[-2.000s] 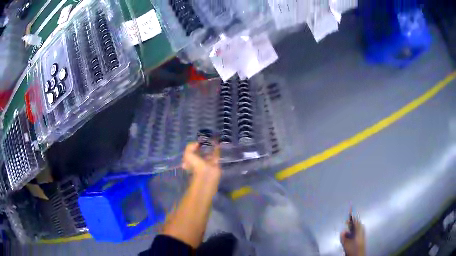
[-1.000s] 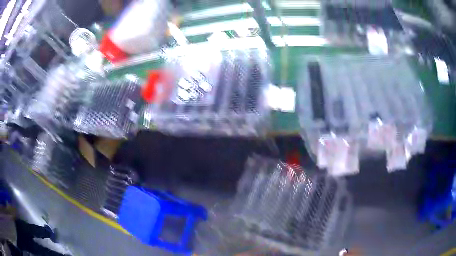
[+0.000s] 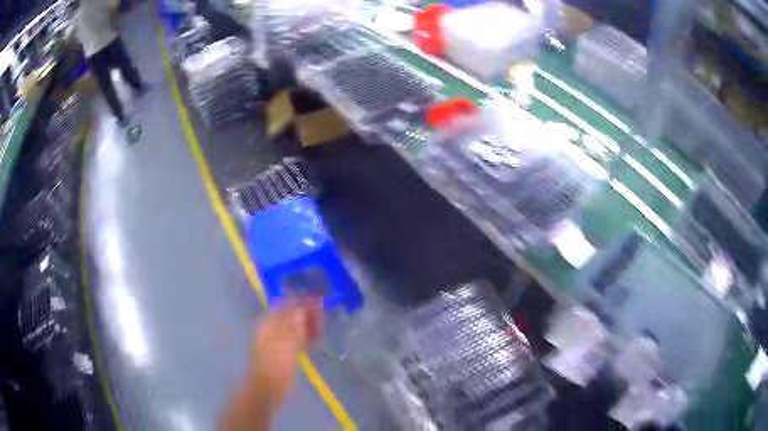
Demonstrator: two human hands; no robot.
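Observation:
My left hand (image 3: 288, 330) reaches up from the bottom of the view, in front of the near edge of the blue stool (image 3: 290, 236). The hand is blurred, and I cannot tell whether it holds anything. My right hand is not in view. A stack of clear blister trays (image 3: 472, 349) is at the lower centre right, beyond and to the right of my hand. Its rows look silvery and their contents are too blurred to tell.
Trays of dark rows (image 3: 274, 185) lie behind the stool. Loaded trays (image 3: 514, 177) and a red bin (image 3: 452, 113) are on the green bench (image 3: 627, 198). Papers (image 3: 577, 341) hang at its edge. A yellow line (image 3: 206, 172) runs along the aisle. A person (image 3: 105, 50) stands far off.
The view has swung left, showing the aisle and the person. The floor tray stack and stool have shifted in view. My left hand, seen earlier with a black component, now shows near the stool.

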